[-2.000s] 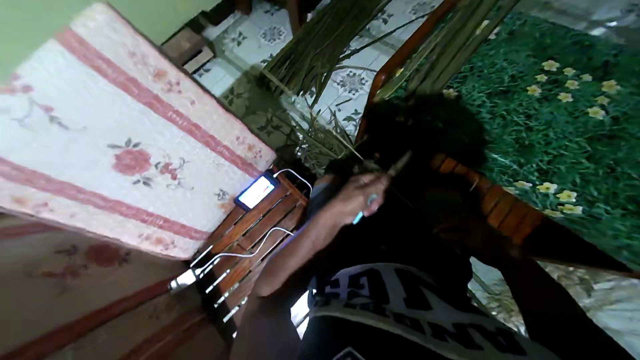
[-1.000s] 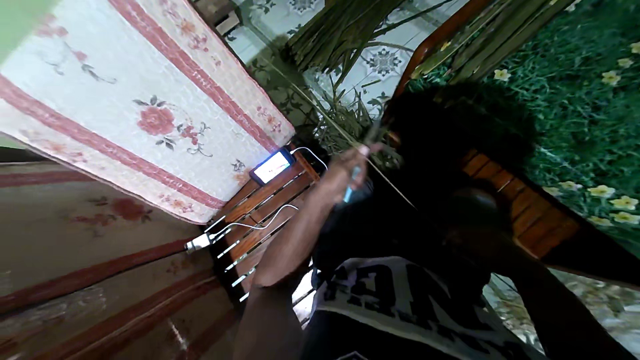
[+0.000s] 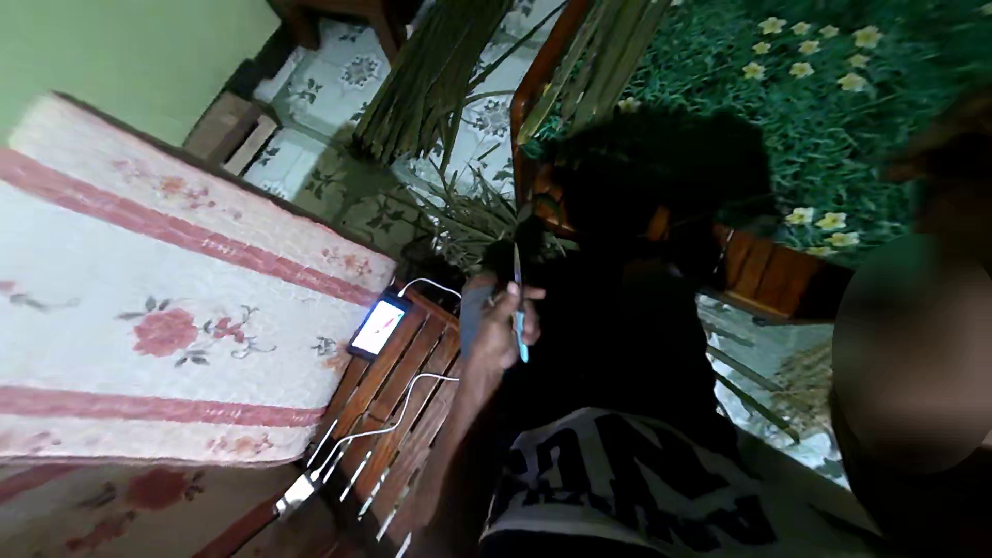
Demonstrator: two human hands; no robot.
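My left hand [image 3: 505, 322] is closed around the light-blue handle of a small knife [image 3: 521, 333], its narrow blade pointing toward the top of the view. Just beyond the blade lies a heap of cut leaf strips [image 3: 480, 217]. A large, dark, blurred shape [image 3: 914, 356] at the right edge, very near the camera, seems to be part of my right arm or hand; its fingers cannot be made out. Long dried leaf strips lie in a bundle [image 3: 434, 77] on the tiled floor, and more strips [image 3: 612, 62] lie by the wooden edge at the top.
A lit phone [image 3: 379, 325] with a white cable rests on a slatted wooden bench [image 3: 418, 372], beside a floral-patterned cushion [image 3: 194, 310]. At upper right is a green cloth with printed yellow flowers [image 3: 821, 101], next to a wooden frame [image 3: 775, 279]. Deep shadow covers the lap.
A strip that ran past my left hand one second ago no longer shows there. The right arm, low at the right before, is now a large blurred shape near the camera.
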